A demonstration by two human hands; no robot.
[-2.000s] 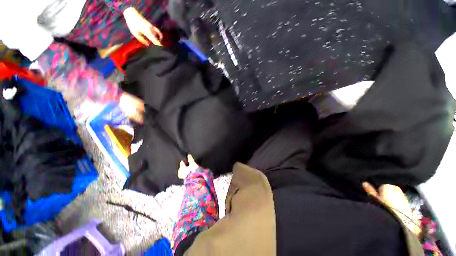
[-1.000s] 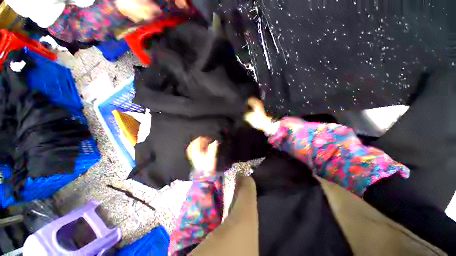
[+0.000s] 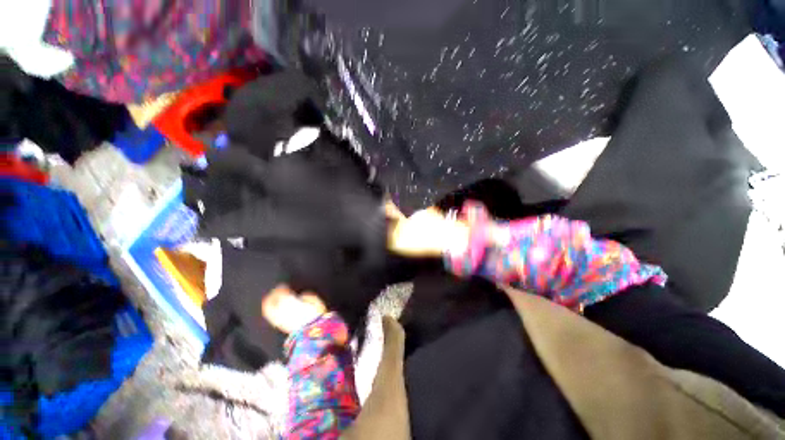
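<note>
A black garment (image 3: pixel 301 206) hangs in a crumpled heap beside the table and over my lap, with a small white patch near its top. My left hand (image 3: pixel 294 309) is on its lower part, blurred, with the fingers bent in the cloth. My right hand (image 3: pixel 417 232) is at its right edge, also blurred, and seems to grip the cloth; its fingertips are partly hidden. More plain black cloth (image 3: pixel 671 189) lies to the right.
A black cover cloth with white specks (image 3: pixel 516 77) spreads across the top. A blue basket (image 3: pixel 60 223) with black pieces is at the left. A blue-edged box (image 3: pixel 163 258) stands on the speckled floor. A red plastic thing (image 3: pixel 185 112) and another person's patterned clothing (image 3: pixel 155 43) are at upper left.
My right hand came from the far right to the garment's right edge. My left hand shifted down and left. The garment's folds changed and a white patch now shows. The other person's hands left view.
</note>
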